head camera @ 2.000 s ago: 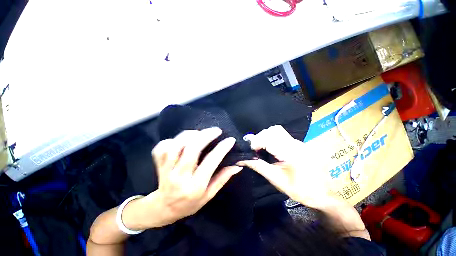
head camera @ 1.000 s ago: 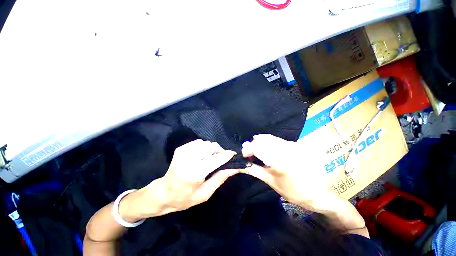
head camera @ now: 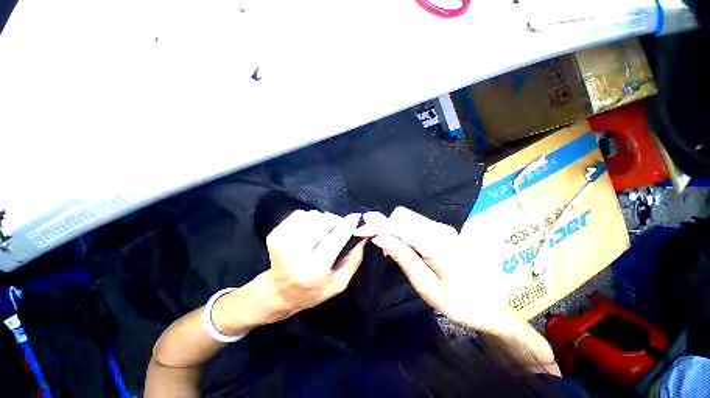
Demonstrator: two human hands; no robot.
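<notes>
A black garment piece (head camera: 397,167) lies over my lap below the white table's edge, with a ribbed or mesh panel (head camera: 315,183) in it. My left hand (head camera: 311,253), with a white band on the wrist, pinches the black cloth between thumb and fingers. My right hand (head camera: 424,253) pinches at the same spot, its fingertips against the left ones. The fingers hide most of the gripped part, and I cannot tell whether it is a seam or an edge.
The white table (head camera: 195,101) spans the top, with red scissor handles (head camera: 444,8) at its upper edge. A carton (head camera: 553,225) with a blue band and a white cord stands right. Another carton (head camera: 521,109) and red plastic stools (head camera: 607,342) are beyond.
My left fingers have closed in from a more spread pose, and both hands' fingertips now meet at the cloth. The ribbed panel lies flatter, behind the hands. The view has shifted slightly.
</notes>
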